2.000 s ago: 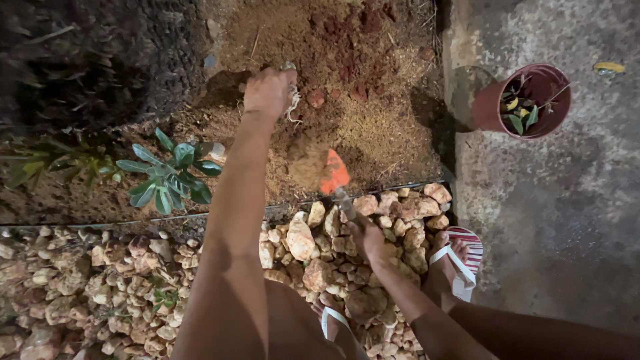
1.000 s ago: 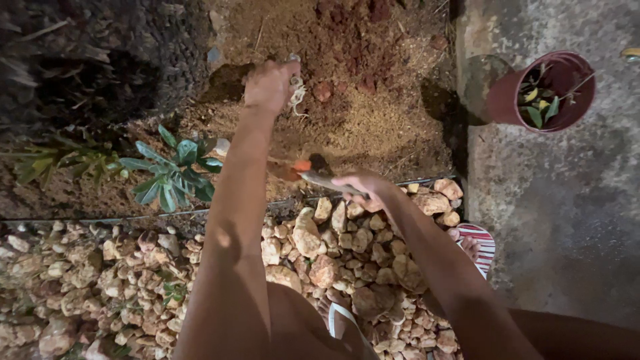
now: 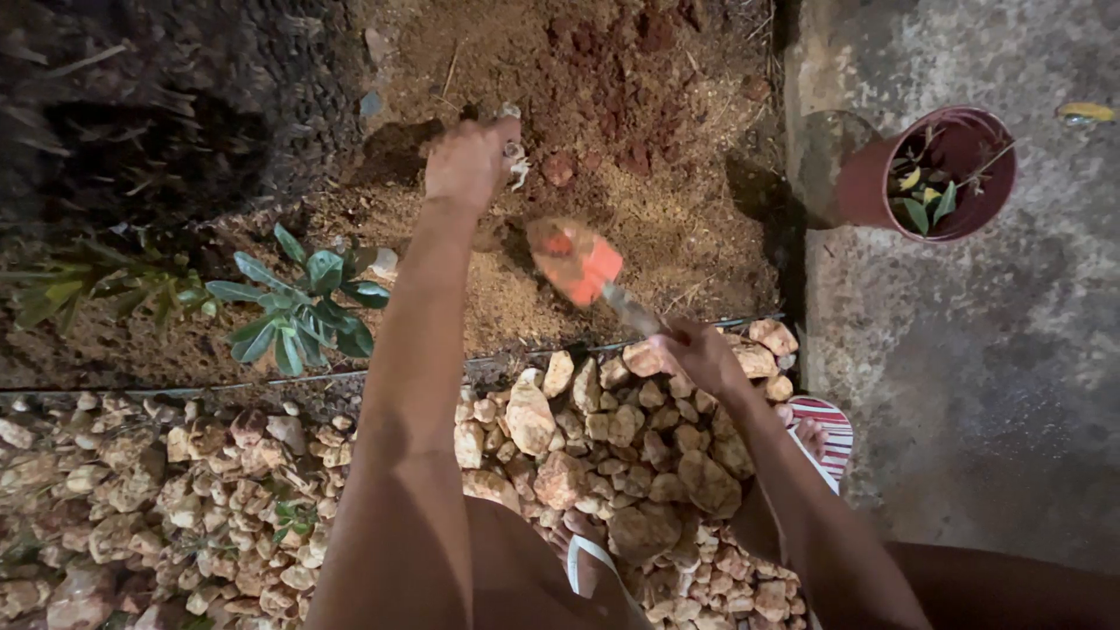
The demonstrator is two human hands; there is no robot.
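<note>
My left hand (image 3: 468, 162) is closed around something pale with root-like strands (image 3: 520, 168), low over the brown soil (image 3: 612, 105); the fingers hide most of it. In my right hand (image 3: 700, 354) is the handle of a small garden trowel (image 3: 577, 262). Its orange blade, blurred and partly coated with soil, is over the bed, below and to the right of my left hand. A green leafy plant (image 3: 302, 302) grows left of my left forearm.
Pale stones (image 3: 560, 481) border the soil along a thin edging strip (image 3: 516, 354). On the concrete (image 3: 954, 350) at right, a reddish-brown plastic pot (image 3: 866, 179) leans over with leaves inside. My sandalled feet stand below, among the stones and at the concrete's edge. Dark bark-like material (image 3: 175, 105) lies upper left.
The trowel has swung left toward my left forearm, then back to the right, where its blade shows again. My left hand has stayed at about the same spot on the bed.
</note>
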